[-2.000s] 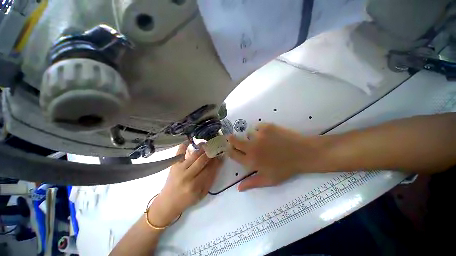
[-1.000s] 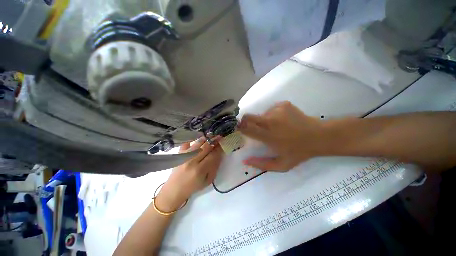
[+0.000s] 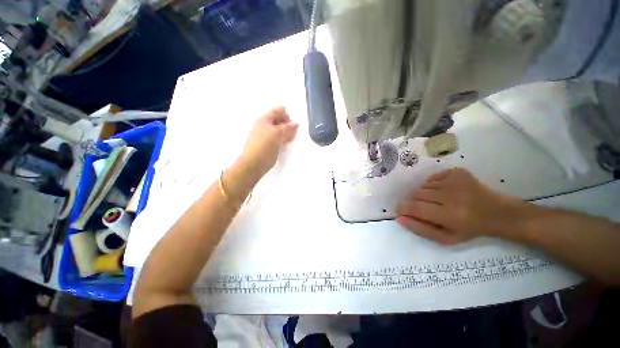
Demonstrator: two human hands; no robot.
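My left hand [image 3: 272,136] is over the white table, left of the lamp, with its fingers curled. Whether it pinches any thin white cloth cannot be told against the bright table. My right hand [image 3: 445,207] lies palm down on the machine bed, right of and nearer than the needle, with no held thing visible. The presser foot [image 3: 373,151] is beside the shiny needle plate [image 3: 387,160]. A small whitish piece [image 3: 360,177] seems to lie just in front of the foot; its outline is unclear. The beige pad [image 3: 442,145] is right of the needle.
The cream machine head [image 3: 381,61] stands overhead, with the dark grey lamp [image 3: 320,102] at its left. A blue basket [image 3: 151,156] with thread cones [image 3: 85,251] is at the table's left end. The ruler [image 3: 326,281] runs along the front edge. White cloth [image 3: 554,136] lies at right.
The view has pulled back and shows more table and the basket. My left hand has left the needle area and moved left. My right hand has moved from the needle toward the front.
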